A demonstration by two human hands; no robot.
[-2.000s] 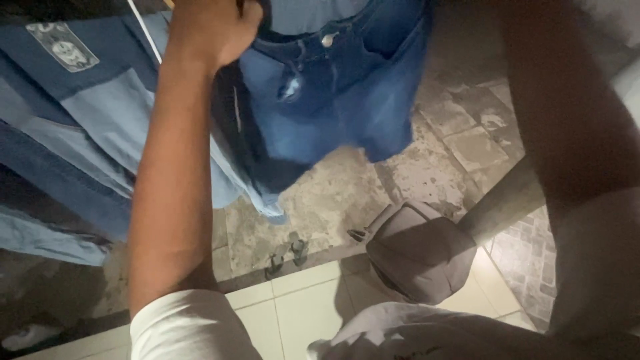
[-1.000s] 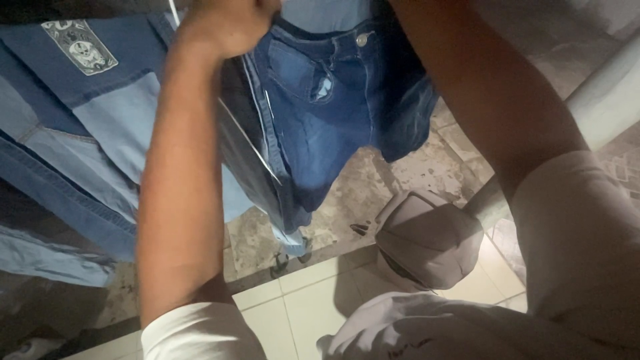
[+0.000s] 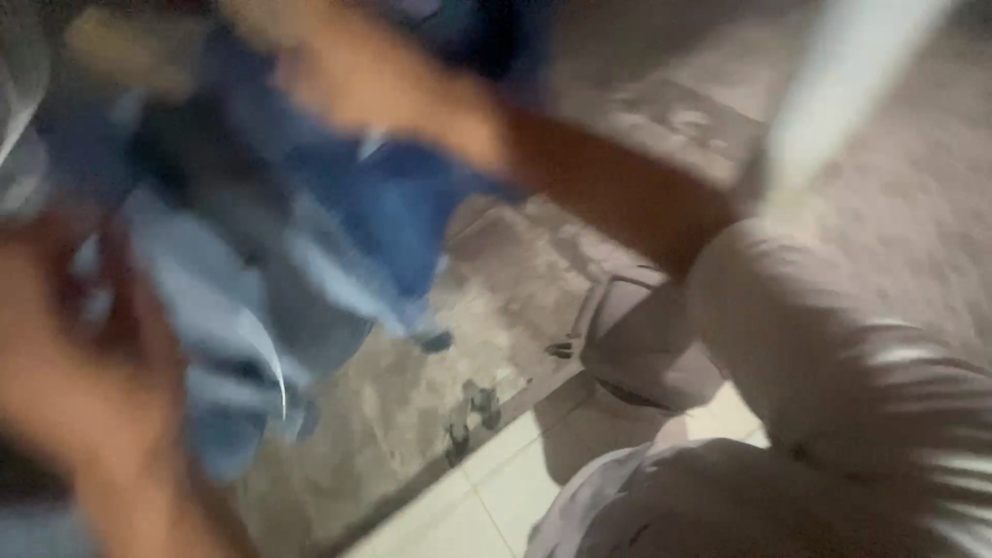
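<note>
Blue denim shorts [image 3: 387, 209] hang at upper centre, blurred by motion. My right hand [image 3: 333, 70] reaches across them from the right; its fingers blur into the cloth, so its grip is unclear. At the left edge is my left hand [image 3: 93, 333], its fingers curled beside light blue denim garments [image 3: 209, 302]. Whether it holds cloth cannot be told. Dark cloth hangs between the shorts and the lighter denim.
Below stands a grey bag or covered container [image 3: 643, 341] at the edge of the pale floor tiles [image 3: 442, 515]. A pair of dark sandals [image 3: 473, 418] lies near that edge. A white pole [image 3: 837, 101] slants at upper right.
My left hand has come away from the top of the shorts to the lower left. My right arm now crosses over the shorts toward the upper left. The view has shifted.
</note>
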